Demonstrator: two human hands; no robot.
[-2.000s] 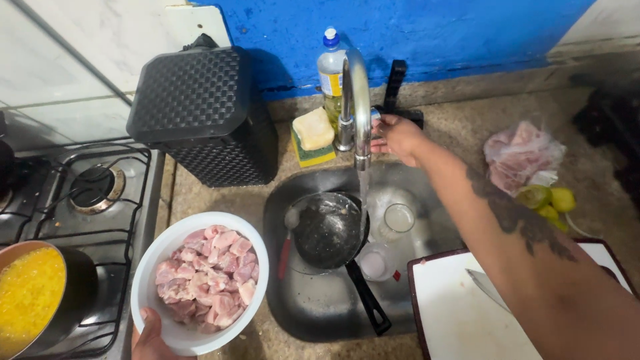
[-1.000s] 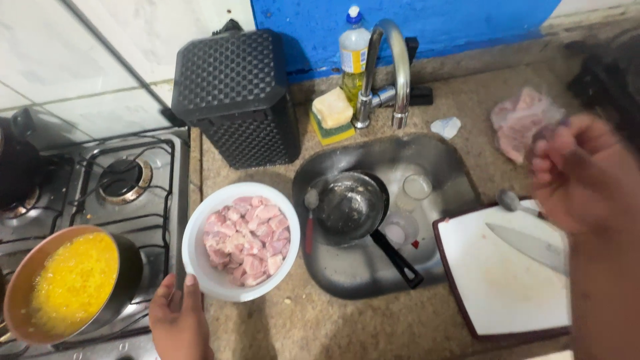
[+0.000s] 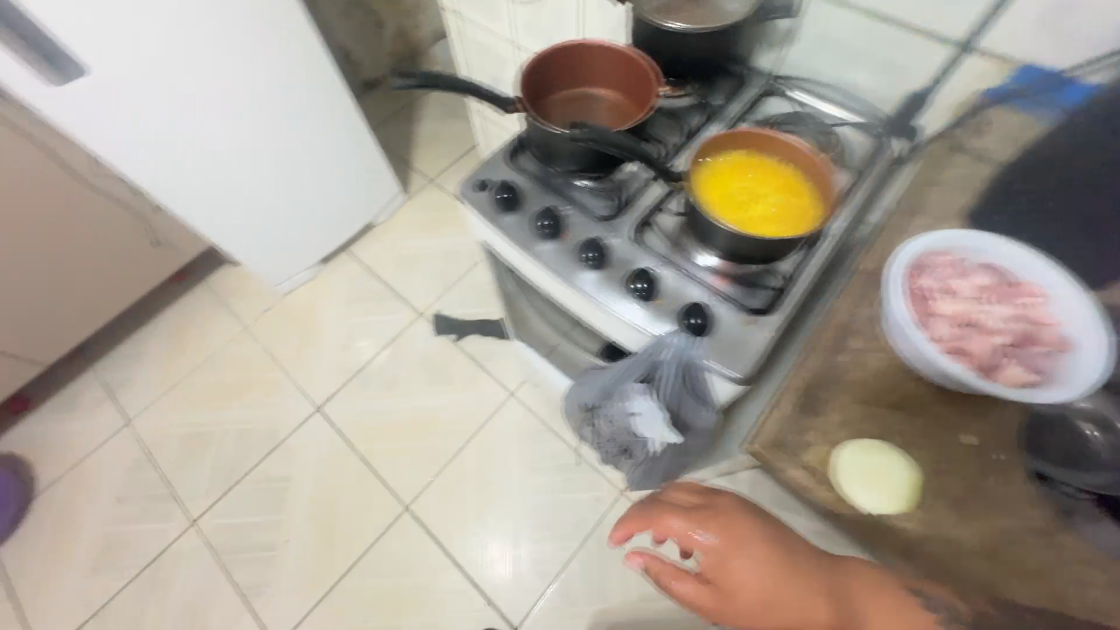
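Observation:
My right hand point(image 3: 731, 551) is over the tiled floor at the bottom, its fingers slightly curled, thumb apart, nothing visible in it. My left hand is out of view. Just beyond my right hand, a grey plastic bag point(image 3: 647, 420) hangs at the front of the gas stove point(image 3: 569, 254). To the right, a peeled onion piece point(image 3: 875, 477) lies on the stone countertop point(image 3: 840, 402). A white bowl of raw meat pieces point(image 3: 997, 315) stands beyond it. On the stove are a pan of yellow food point(image 3: 759, 192) and a reddish-lined saucepan point(image 3: 592, 92).
A lidded pot point(image 3: 696, 31) stands at the back of the stove. Both nearer pan handles point left. A white refrigerator point(image 3: 219, 131) is at the upper left. Part of a dark pan point(image 3: 1081, 442) shows at the right edge, below the bowl. The picture is blurred.
The view has swung left to the stove and floor. My right hand, at the faucet two seconds ago, is now over the floor. My left hand, beside the bowl earlier, has left the view.

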